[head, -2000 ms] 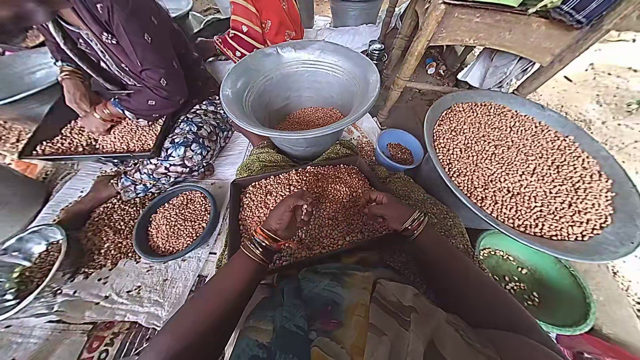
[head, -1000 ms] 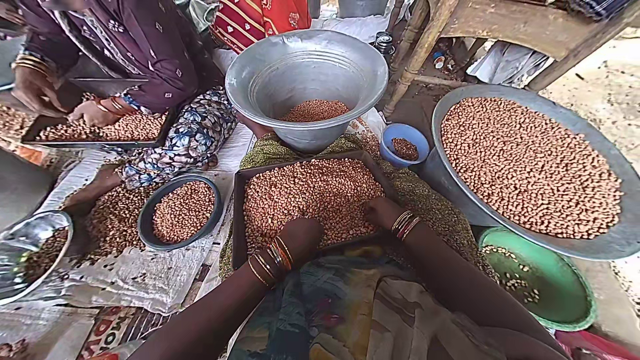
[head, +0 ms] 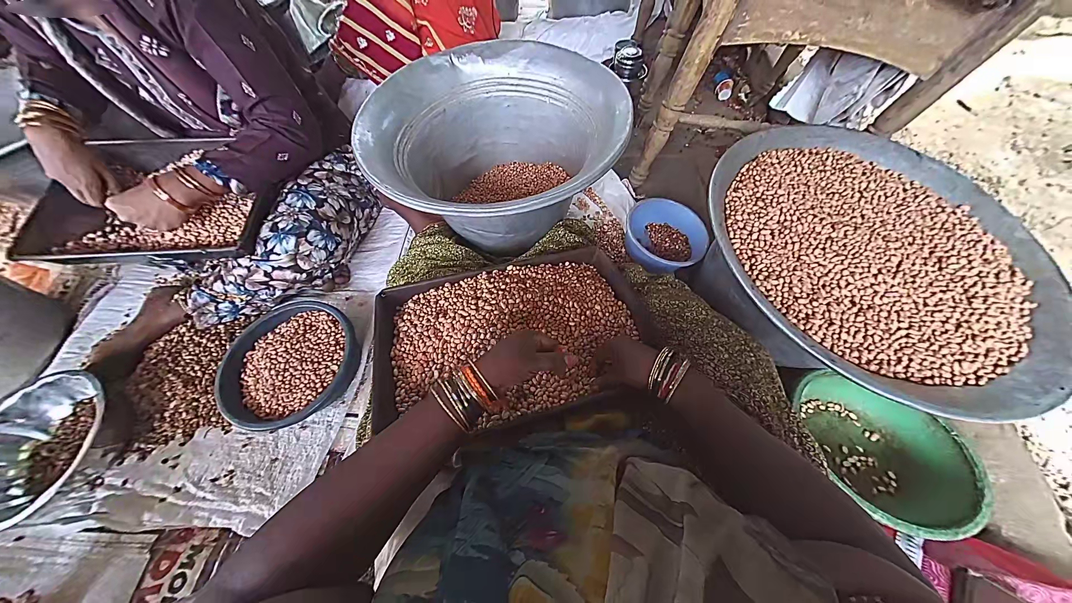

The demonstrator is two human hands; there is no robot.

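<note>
A dark rectangular tray [head: 383, 352] lies on my lap, filled with reddish-brown nuts or seeds [head: 502, 301]. Over its near middle is my left hand [head: 526, 358], bangles at the wrist, its fingers bent among the nuts. Close by on the right, my right hand [head: 618, 360] touches the nuts near the tray's right side. The fingertips of both are too dark and small to tell whether they pinch anything. Beyond the tray stands a wide-rimmed metal pot [head: 494, 213] with more nuts at its bottom.
A large metal basin [head: 720, 218] of nuts stands right, above a green basin [head: 938, 477] with a few pale pieces. A small blue bowl [head: 634, 239] sits beside the pot. Left are a dark round bowl [head: 226, 389], loose nuts on sacking, and a person's hands [head: 151, 203] in another tray.
My left hand was low at the tray's near edge one second ago and is now further in over the nuts. The other person's hands have come closer together.
</note>
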